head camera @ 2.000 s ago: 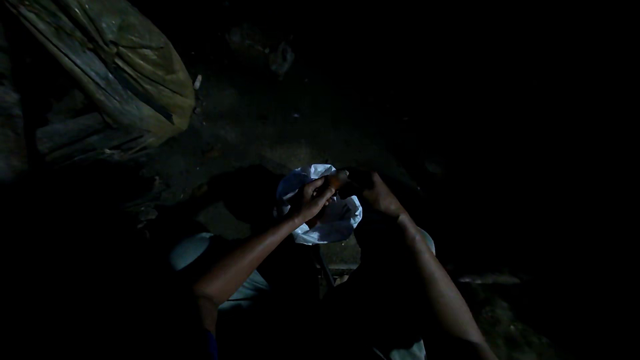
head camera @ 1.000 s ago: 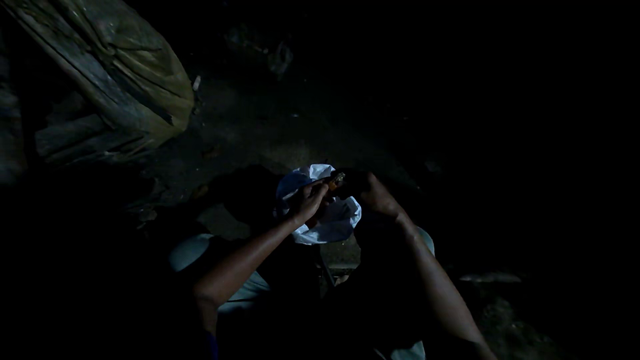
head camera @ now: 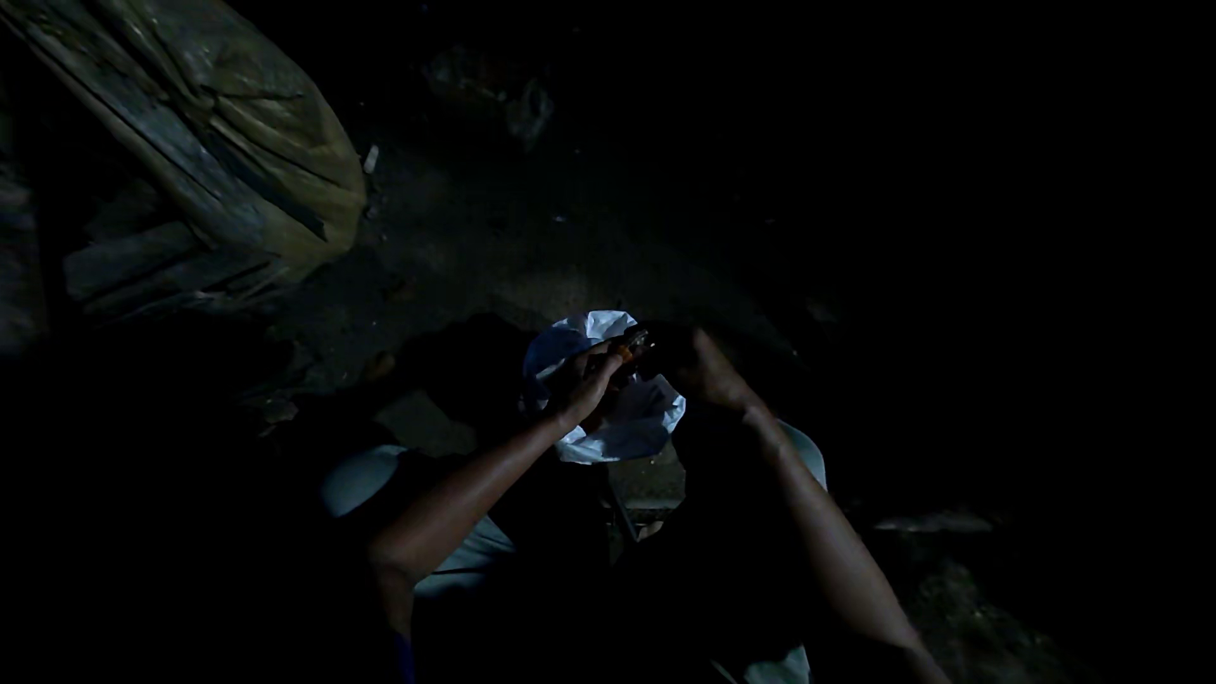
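Note:
My left hand is closed around a small orange-brown object with a shiny tip, above a white lined container or open bag. What the object is, I cannot tell in the dark. Just right of the container is my right hand, its fingers mostly lost in shadow, so its grip does not show. The white rim is crumpled and runs around both sides of my left hand. The container's contents are too dark to make out.
A draped tan tarp or sheet bulges at the upper left over long boards or similar pieces. Dark ground lies beyond the container. My knees flank it. A pale strip lies at the lower right.
The object in my left hand shows a shiny tip now, where two seconds ago it looked plain orange-brown. My right hand has shifted slightly.

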